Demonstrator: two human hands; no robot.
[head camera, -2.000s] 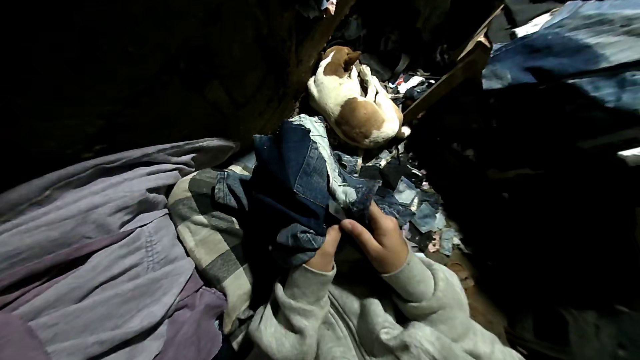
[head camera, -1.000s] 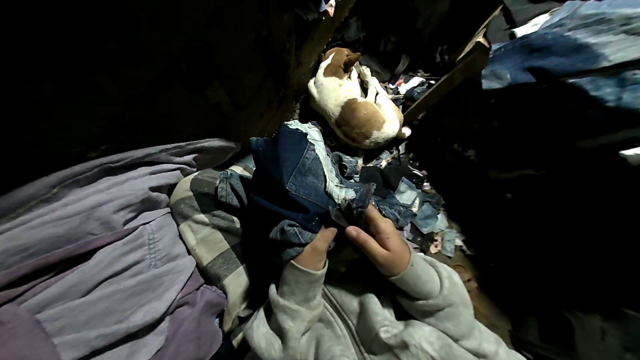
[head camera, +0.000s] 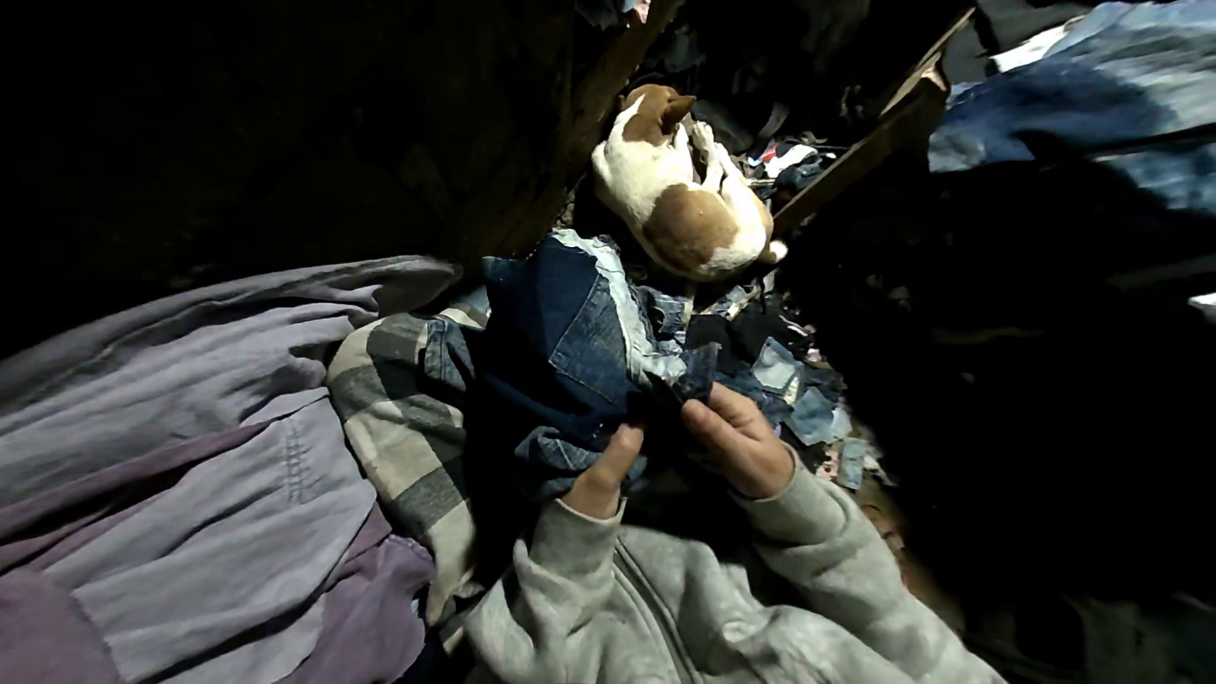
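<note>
Dark blue denim jeans (head camera: 579, 351), with a pocket and a pale frayed edge, lie bunched in front of me. My left hand (head camera: 606, 475) grips their lower part, thumb on top and fingers hidden under the cloth. My right hand (head camera: 741, 439), just to the right, pinches a small dark denim piece (head camera: 698, 372) between thumb and fingers beside the pale edge. Whether that piece is joined to the jeans I cannot tell. Shadow hides the cloth between the hands.
A brown and white dog (head camera: 693, 209) lies curled up beyond the jeans. Denim scraps (head camera: 812, 413) litter the floor to the right. Grey-purple cloth (head camera: 209, 475) and a checked cloth (head camera: 404, 408) lie at left. A wooden board (head camera: 855, 166) and more denim (head camera: 1073, 104) are at upper right.
My hands were close together two seconds ago and are now farther apart. The small dark piece at my right fingertips stands out more from the jeans.
</note>
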